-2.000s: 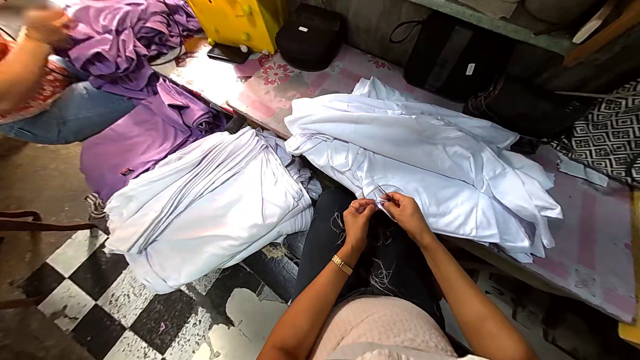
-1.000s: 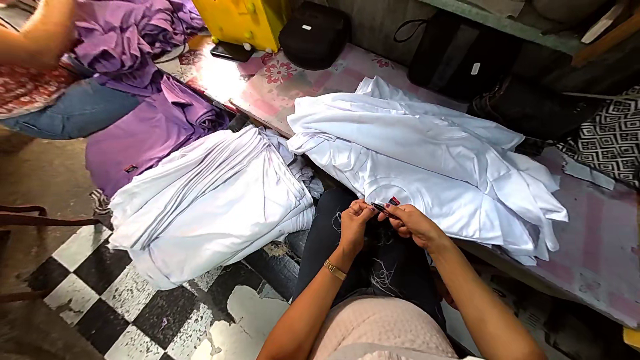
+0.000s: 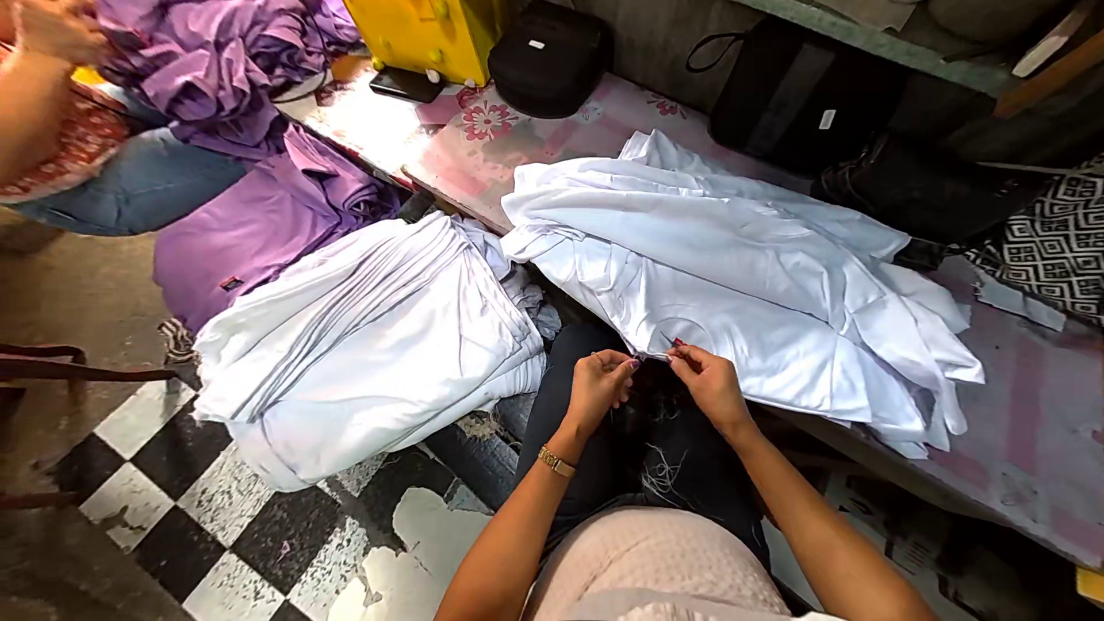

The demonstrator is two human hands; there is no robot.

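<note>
My left hand (image 3: pixel 601 388), with a gold watch at the wrist, pinches the near edge of a white garment (image 3: pixel 733 285) over my lap. My right hand (image 3: pixel 705 379) is at the same edge, a little to the right, its thumb and fingers closed around a small dark tool whose kind I cannot tell. The white garments lie in a loose heap on the bench. At the left, a folded stack of white cloth (image 3: pixel 371 345) rests beside my leg. Loose thread ends (image 3: pixel 662 474) lie on my dark trousers.
Purple garments (image 3: pixel 250 224) are heaped at the upper left, beside another person's arm (image 3: pixel 39 95). A yellow metal box (image 3: pixel 423 39), a dark phone (image 3: pixel 407 84), a black round case (image 3: pixel 550 60) and a black bag (image 3: pixel 802 95) stand along the bench's back. A patterned bag (image 3: pixel 1056 246) lies right.
My hands have moved apart a little; a second ago they were close together at the garment's edge. The other person's arm at the upper left has shifted.
</note>
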